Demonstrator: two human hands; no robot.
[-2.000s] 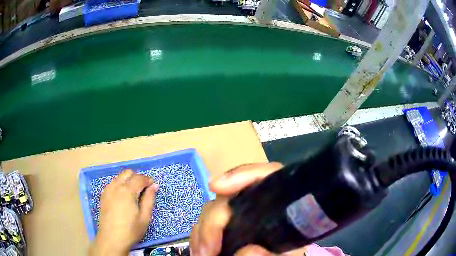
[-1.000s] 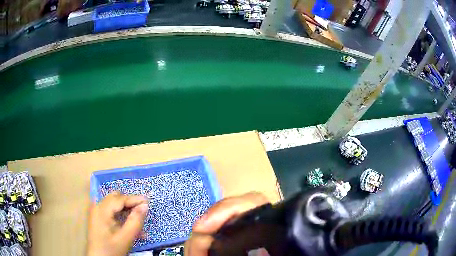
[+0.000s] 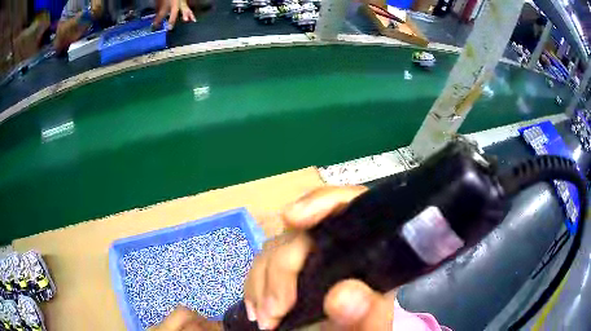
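My right hand (image 3: pixel 282 271) is shut around a thick black electric screwdriver (image 3: pixel 382 233) with a pale label, held tilted at the lower right. Its working tip is hidden behind my hand or below the frame. My left hand (image 3: pixel 183 319) is at the bottom edge, at the near side of the screw bin, mostly cut off; its fingertips and anything in them cannot be seen clearly. The light-blue screw bin (image 3: pixel 118 275) holds a layer of tiny silvery screws (image 3: pixel 188 268). No unit shows under the driver.
Stacked assemblies (image 3: pixel 26 277) stand at the left on the cardboard sheet (image 3: pixel 78 249). A green conveyor (image 3: pixel 246 123) runs across behind, with a rusty post (image 3: pixel 457 90). A black cord curves right. A blue tray (image 3: pixel 558 152) lies far right. Another person's hand (image 3: pixel 173 10) is at a far bin (image 3: pixel 133 42).
My left hand has moved down from over the screws to the bottom edge. The screwdriver has risen and now hides the loose units at right. Another person's hand has appeared at the far bin.
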